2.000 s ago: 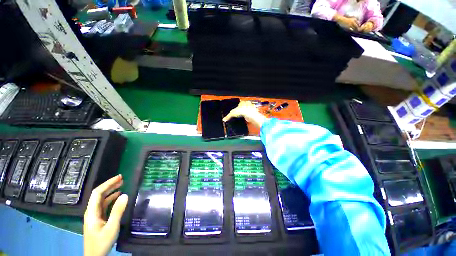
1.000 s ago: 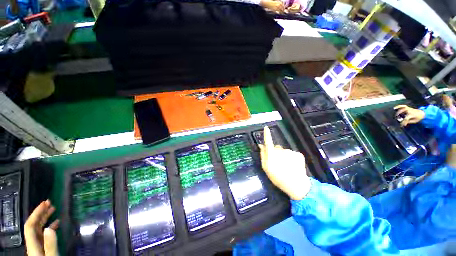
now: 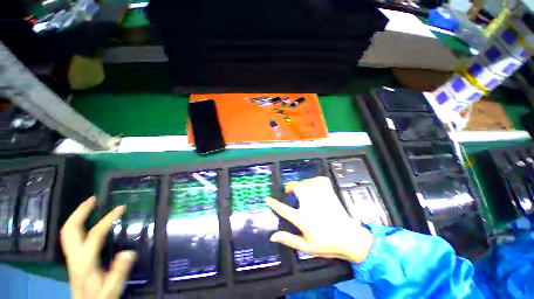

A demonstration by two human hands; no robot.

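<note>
The black foam phone tray (image 3: 165, 233) lies in front of me with upright slots. Screen-up phones fill the slots from the left, such as the green-lit phone (image 3: 253, 219). The far-right slot shows an open-back phone (image 3: 362, 195) with grey-silver internals. My right hand (image 3: 322, 225) is over the right part of the tray, fingers apart, index finger pointing at the green-lit phone; touch cannot be told. It partly covers the phone beside it. My left hand (image 3: 96, 251) is at the tray's left end, empty, fingers spread, over the leftmost phone's edge (image 3: 136, 225).
An orange mat (image 3: 246, 120) holds small plugs (image 3: 287, 105) and a spare black phone (image 3: 206, 125). A black tray stack (image 3: 263, 52) stands behind. A left tray (image 3: 67, 204) and right phone tray (image 3: 421, 169) flank the work. A slanting post (image 3: 52, 105) stands left.
The view has swung back left from a second ago. My right hand has moved left from the far-right slot over the phones. One of two black phones on the mat earlier is gone from it.
</note>
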